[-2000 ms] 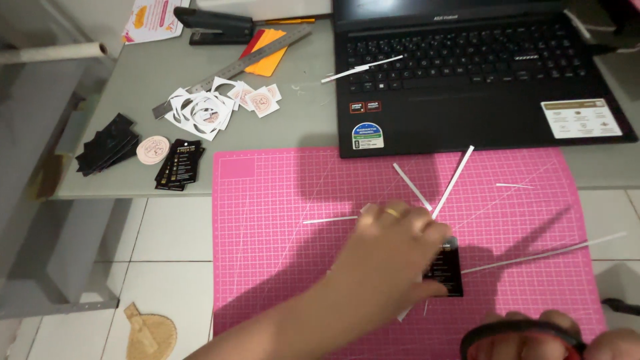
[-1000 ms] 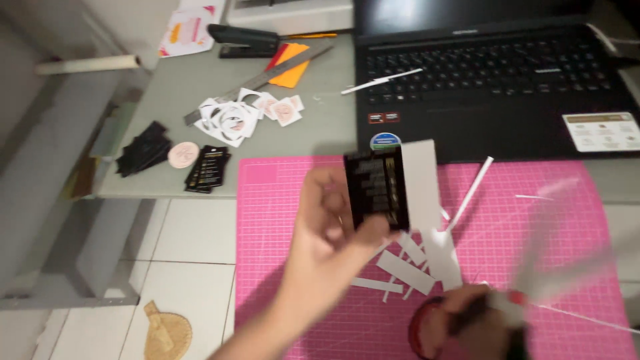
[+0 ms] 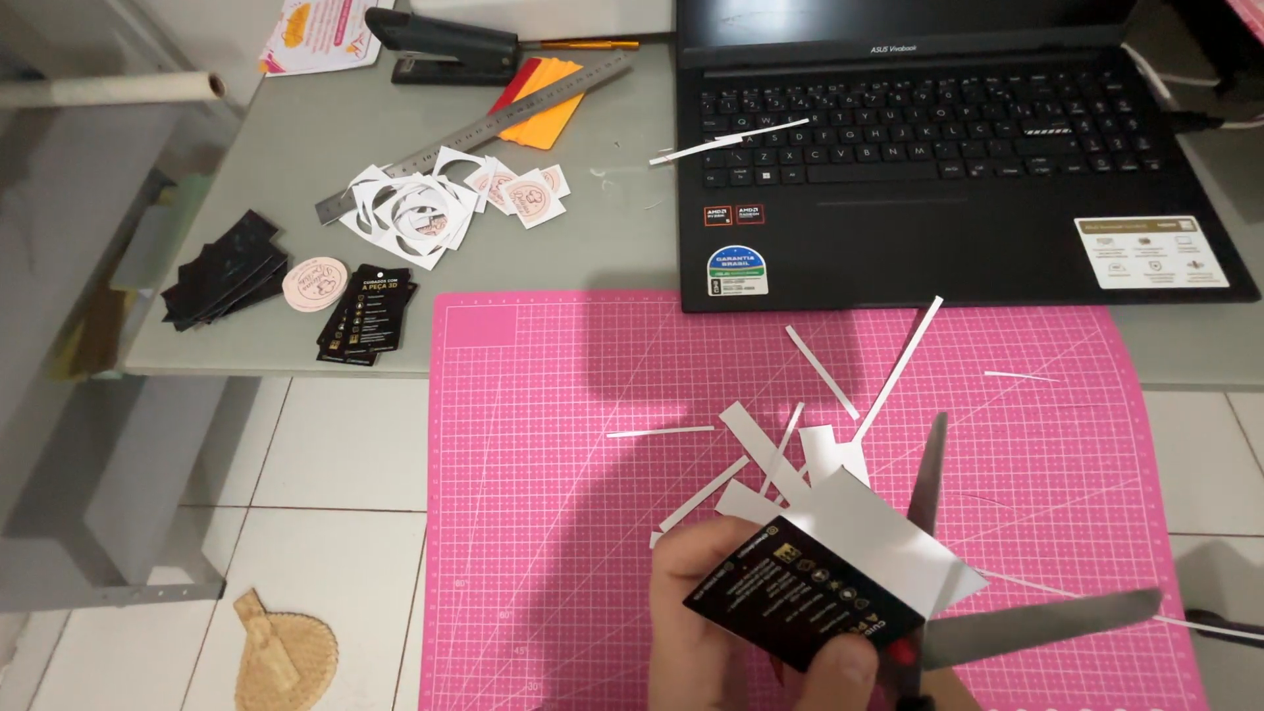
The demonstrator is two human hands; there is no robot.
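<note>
My left hand (image 3: pixel 706 602) grips a black printed card (image 3: pixel 805 597) that has a wide white margin (image 3: pixel 869 533) along one side. Close beside it, at the lower right, my right hand (image 3: pixel 948 691) is mostly hidden behind the card and my left thumb. It holds a pair of scissors (image 3: pixel 1027 632) with the blades spread apart. The blades' joint lies near the card's lower right corner. Under the card, white paper strips (image 3: pixel 760 449) lie scattered on a pink cutting mat (image 3: pixel 513 474).
A laptop (image 3: pixel 918 237) stands behind the mat, a paper strip on its keyboard. On the desk's left lie black cards (image 3: pixel 232 272), printed tags (image 3: pixel 370 316), a round pink sticker (image 3: pixel 316 284), sticker offcuts (image 3: pixel 410 217), a steel ruler (image 3: pixel 474 138) and a stapler (image 3: pixel 444 49).
The black card, on the mat under my left hand two seconds ago, is now held up and turned slantwise. The scissors have come in beside it, blades apart.
</note>
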